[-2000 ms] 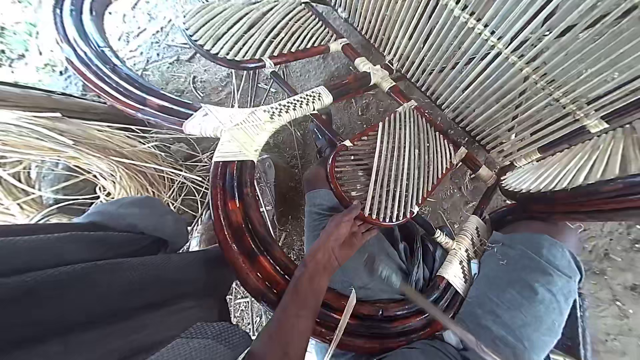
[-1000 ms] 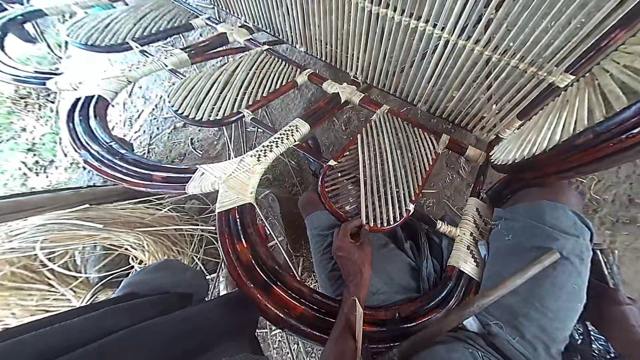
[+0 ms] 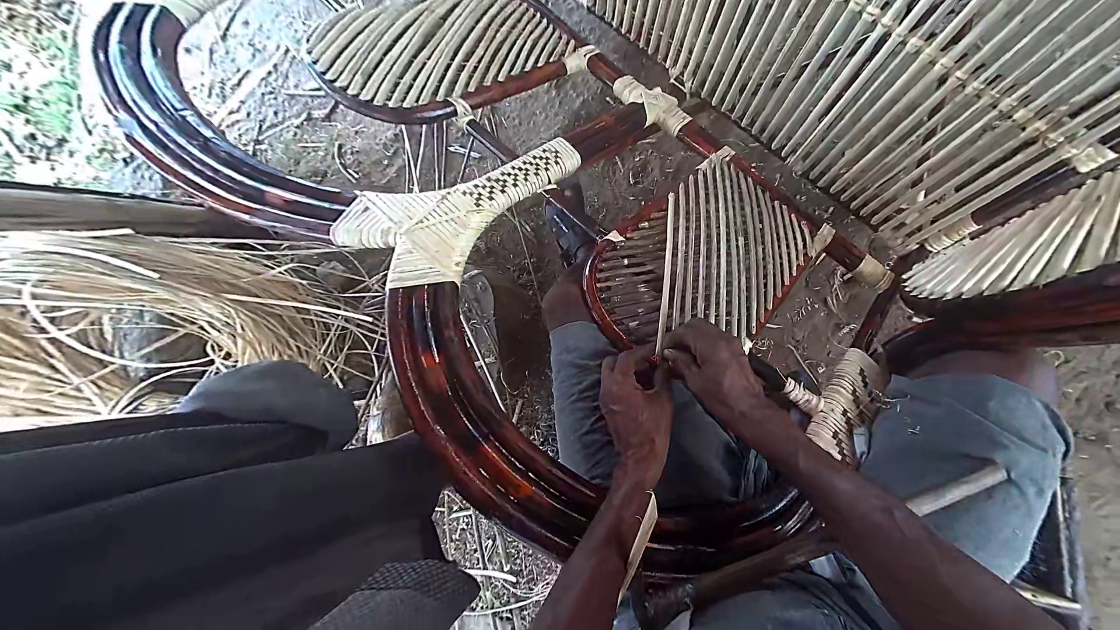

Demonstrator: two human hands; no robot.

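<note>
My left hand [image 3: 637,407] grips the lower end of a pale cane strip [image 3: 667,280] at the rim of a leaf-shaped panel. From the right, my right hand [image 3: 710,360] pinches the same spot, its fingertips touching the left hand's. Pale strips [image 3: 731,245] run lengthwise over the panel, with darker slats [image 3: 632,271] showing at its left. A dark, glossy curved rattan frame [image 3: 455,420] sweeps below the hands, and a woven cane binding [image 3: 516,179] wraps its joint. Another pale strip [image 3: 643,534] lies against my left wrist.
Loose cane strips [image 3: 175,315] are heaped at the left. A wooden-handled tool [image 3: 954,490] lies across my lap, its far end hidden by the right forearm. A large slatted panel [image 3: 875,105] fills the upper right. Dark cloth [image 3: 219,516], apparently another person's clothing, occupies the lower left.
My right hand has come to the panel's lower rim beside the left hand. The wooden-handled tool, seen moving near the lap two seconds ago, now rests across it.
</note>
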